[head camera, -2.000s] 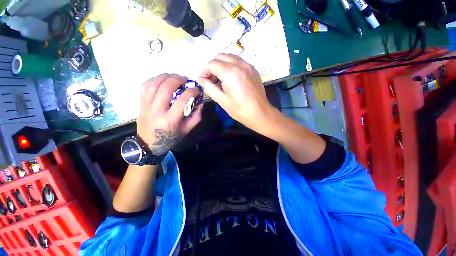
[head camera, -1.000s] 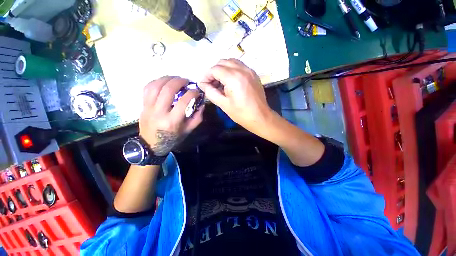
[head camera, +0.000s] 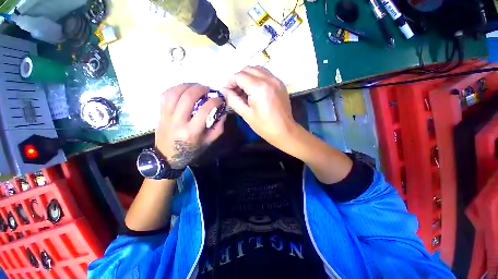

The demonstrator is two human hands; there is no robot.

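My left hand [head camera: 185, 114], bare and with a tattoo near the wrist, holds a small round watch case [head camera: 210, 102] with a dark rim and silvery-purple inside, above the front edge of the cream-white mat [head camera: 147, 76]. My fingers cover part of it. My right hand [head camera: 259, 98] is at the right edge of the case, thumb and index finger pinched together at the rim. Whether a small part is between these fingertips cannot be told. An electric screwdriver [head camera: 205, 23] hangs above the mat, its thin bit beyond my hands.
A pale ring [head camera: 177, 53] and battery cells [head camera: 258, 14] lie on the mat. Left are a bagged round part [head camera: 98, 113], a green roll [head camera: 43, 70] and a grey unit [head camera: 24, 103] with a red-lit switch. Red trays [head camera: 41, 218] stand left and right. A marker [head camera: 397, 19] lies right.
The view has shifted slightly, so the bench items appear a little further right. Both hands keep nearly the same pose at the watch case.
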